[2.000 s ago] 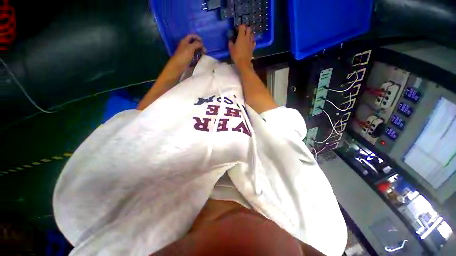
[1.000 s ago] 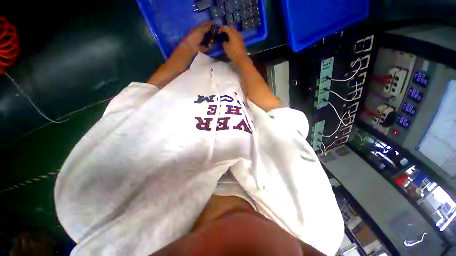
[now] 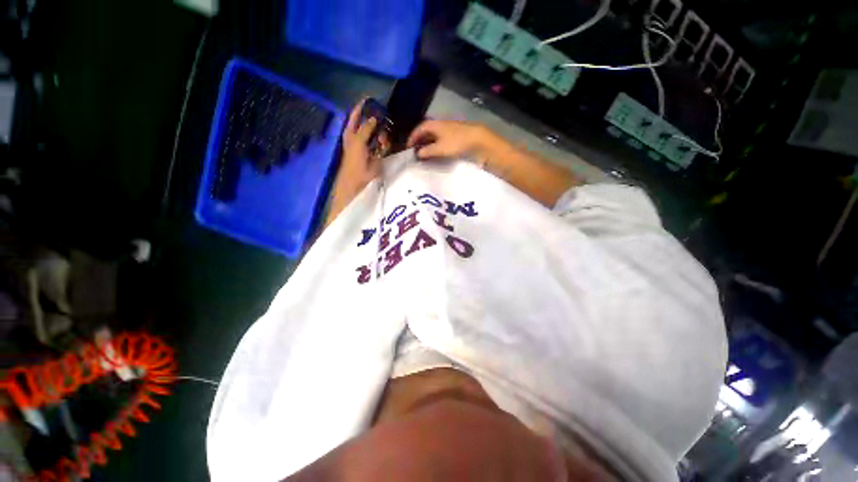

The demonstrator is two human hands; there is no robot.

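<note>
My left hand [image 3: 356, 155] is shut on one or more black power adapters [image 3: 375, 111], just right of a blue tray [image 3: 299, 212]. Rows of black adapters [image 3: 268, 122] fill the upper part of this tray. My right hand [image 3: 453, 141] is beside the left one, at the hem of the white shirt, with its fingers curled. Whether it holds anything is hidden. A dark shape lies between the hands, too dim to name.
A second blue tray [image 3: 362, 38] lies at the top. The black fixture panel [image 3: 588, 108] is at upper right, with green port strips [image 3: 516, 47], white cables [image 3: 611, 68] and white sockets [image 3: 720, 56]. A coiled orange hose [image 3: 122, 362] is at lower left.
The view has turned towards the fixture, so the filled tray now shows at left. My hands have left the tray, and my left hand carries black adapters out beside it.
</note>
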